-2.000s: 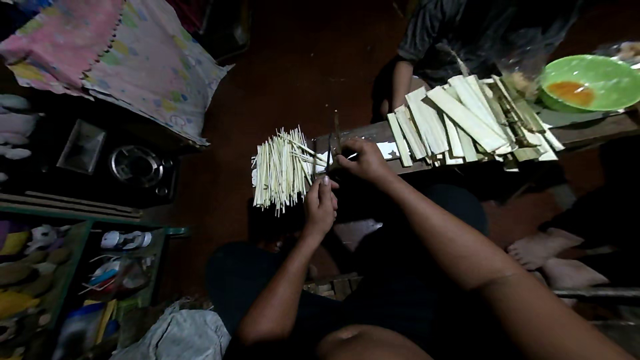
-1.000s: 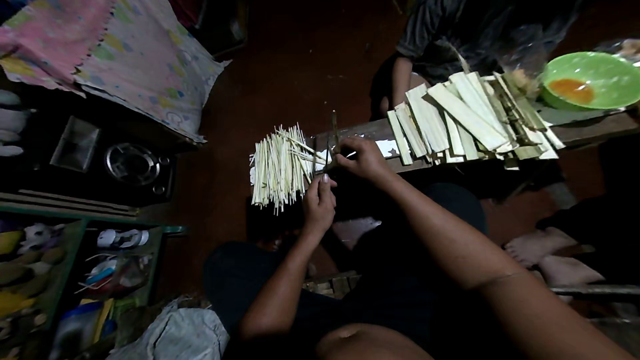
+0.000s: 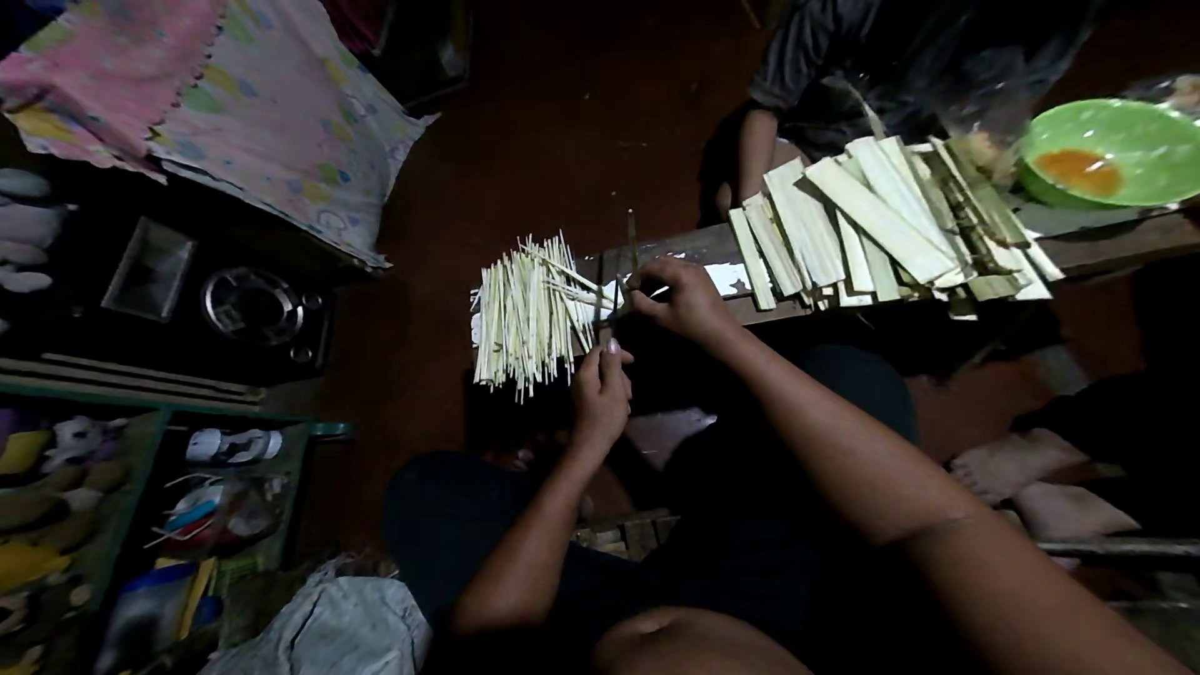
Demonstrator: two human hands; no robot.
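My left hand (image 3: pixel 603 389) is closed around the lower end of a thin dark piece, at the near edge of a wooden bench (image 3: pixel 778 317); whether this is a blade or a strip, I cannot tell. My right hand (image 3: pixel 677 298) is just above and to the right, its thumb and forefinger pinched at a slender upright strip (image 3: pixel 632 242). A pile of thin pale plant sticks (image 3: pixel 527 314) lies left of both hands on the bench end. Wide flat pale slats (image 3: pixel 848 225), perhaps split stalk, are heaped to the right.
A green plastic bowl (image 3: pixel 1111 155) with orange liquid stands at the bench's right. Across the bench is another person's arm (image 3: pixel 757 155); bare feet (image 3: pixel 1041 483) show at the right. A gas stove (image 3: pixel 253 307), a patterned cloth (image 3: pixel 272 122) and a shelf of toys and goods are on the left.
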